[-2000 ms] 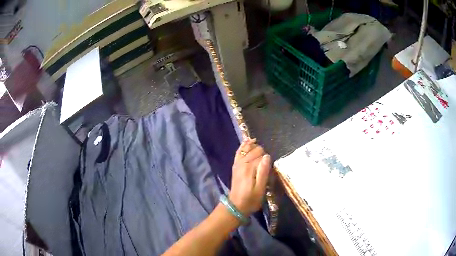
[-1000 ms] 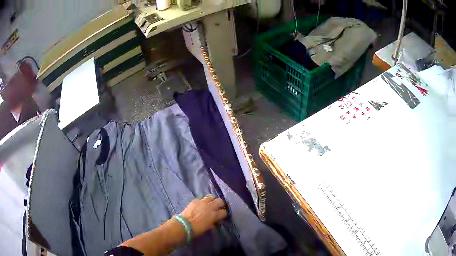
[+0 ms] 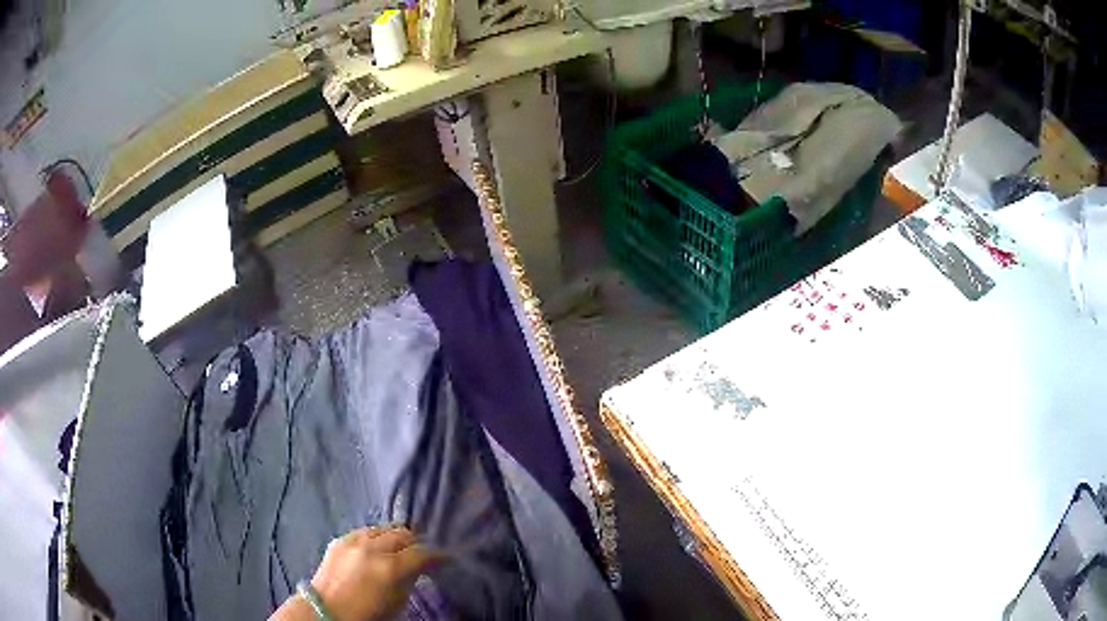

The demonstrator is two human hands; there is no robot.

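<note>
Blue-grey garment pieces [image 3: 304, 449] lie heaped and creased at the lower left, with a dark navy-purple piece [image 3: 486, 352] along their right side. My left hand [image 3: 370, 570], bare with a pale green bracelet, is at the bottom edge over the near part of the pile. Its back faces up and its bent fingers point right, closed on the grey cloth. The fingertips are blurred and partly hidden in the folds. My right hand is not in view.
A patterned-edge board [image 3: 534, 328] borders the pile on the right. A white machine table [image 3: 850, 425] with printed marks fills the right. A green crate [image 3: 692, 243] with beige cloth stands behind. A white box [image 3: 188, 261] is at left.
My left hand has moved from the patterned edge down and left over the cloth. A darker grey fold now shows beside the navy-purple piece. The view has shifted slightly.
</note>
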